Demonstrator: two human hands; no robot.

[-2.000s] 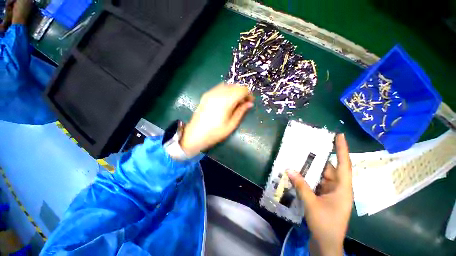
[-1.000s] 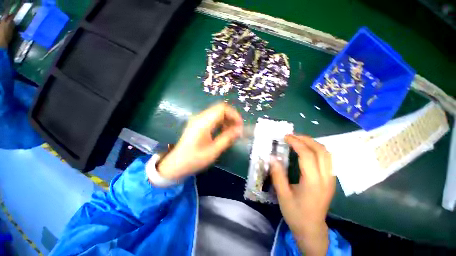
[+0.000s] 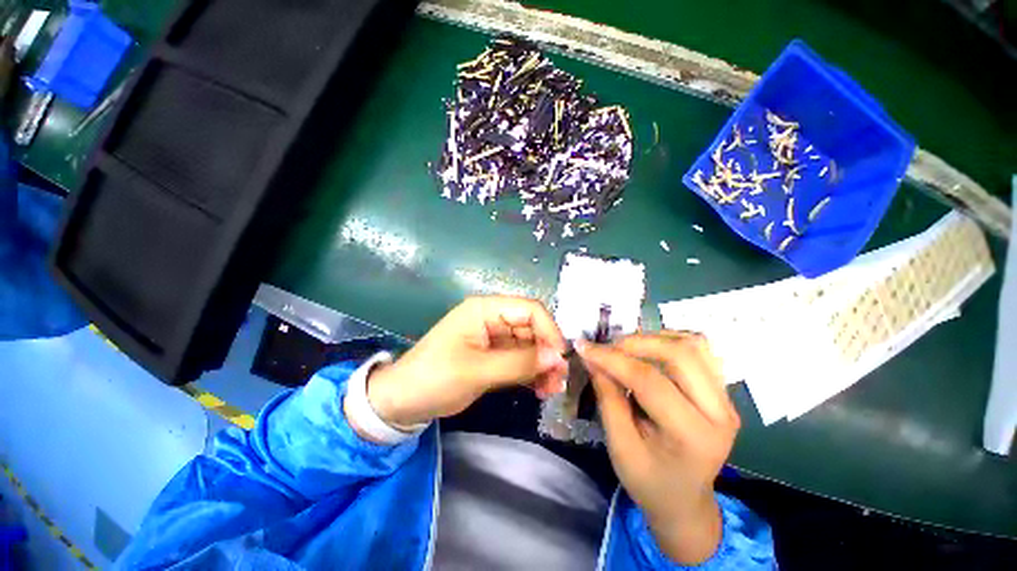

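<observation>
The silver-white panel (image 3: 600, 288) lies on the green bench in front of me, with a dark slot near its middle; its lower part is partly hidden by my hands. My left hand (image 3: 474, 357) and my right hand (image 3: 658, 407) meet fingertip to fingertip over the panel. Both pinch a small dark strip (image 3: 570, 354) between them, mostly hidden by the fingers. A heap of black, gold and white slivers (image 3: 535, 139) lies beyond the panel.
A black compartment tray (image 3: 201, 134) stands at the left. A blue bin (image 3: 853, 167) with tan-white slivers is at the right, above sticker sheets (image 3: 892, 307). White bits (image 3: 694, 262) lie near the bin. Another person's blue sleeve (image 3: 39, 257) shows at the far left.
My left hand has moved down from near the heap to the panel and meets my right fingertips. My right hand has let go of the panel, which has shifted left in view and lies on the bench.
</observation>
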